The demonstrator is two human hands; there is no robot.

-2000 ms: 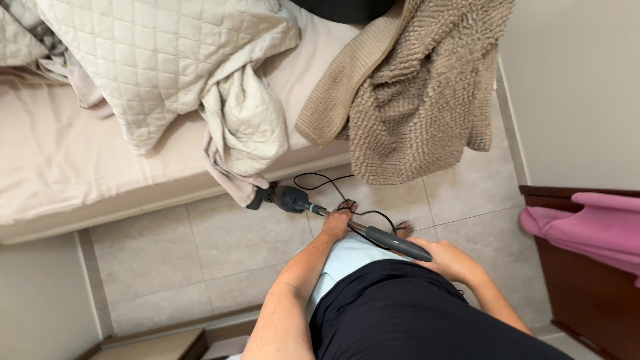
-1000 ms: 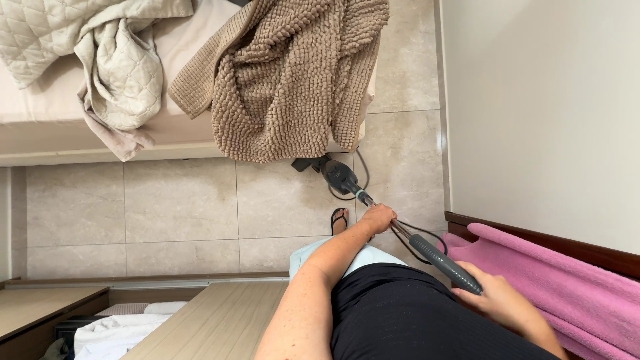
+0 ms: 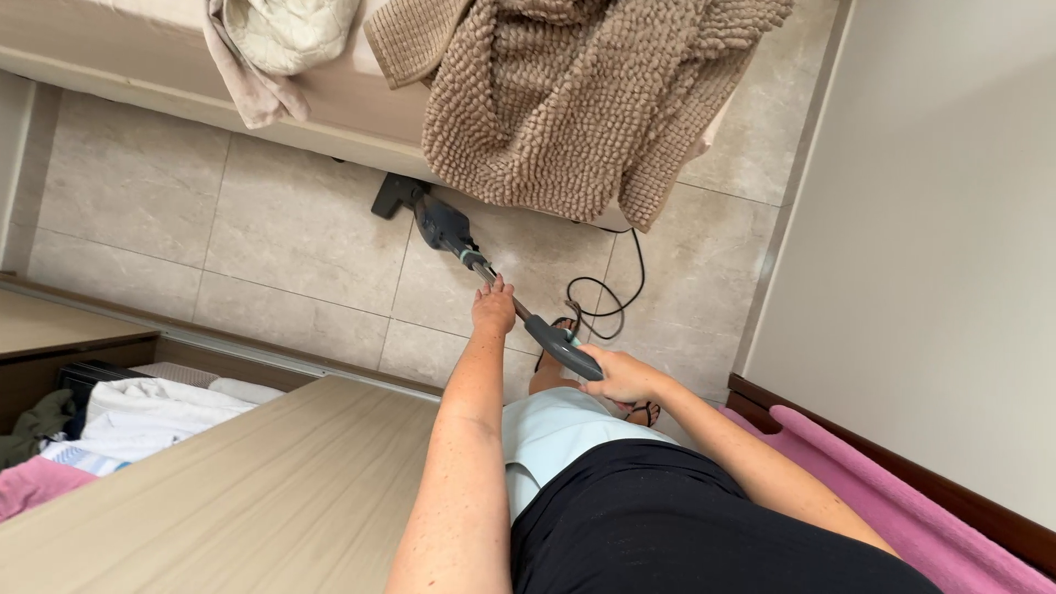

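Note:
A corded stick vacuum cleaner (image 3: 443,226) slants across the tiled floor, its dark floor head beside the lower edge of the bed. My left hand (image 3: 494,306) is around its metal tube, below the motor body. Farther up, my right hand (image 3: 615,375) grips the end of the grey handle. A black power cord (image 3: 642,272) loops on the tiles to the right of the tube, near my sandalled feet. Part of the cord is hidden under the bed side.
A brown chenille bath mat (image 3: 544,124) hangs over the bed (image 3: 355,136), beside quilted cream bedding (image 3: 289,33). At lower left, a wooden wardrobe panel (image 3: 247,478) stands near folded clothes (image 3: 165,404). A pink towel (image 3: 858,495) hangs at right, by the white wall (image 3: 924,206).
The vacuum's floor head, at the bath mat's lower edge one second ago, now lies left of the mat with more of it showing. Both hands remain on the vacuum. The view has shifted and turned.

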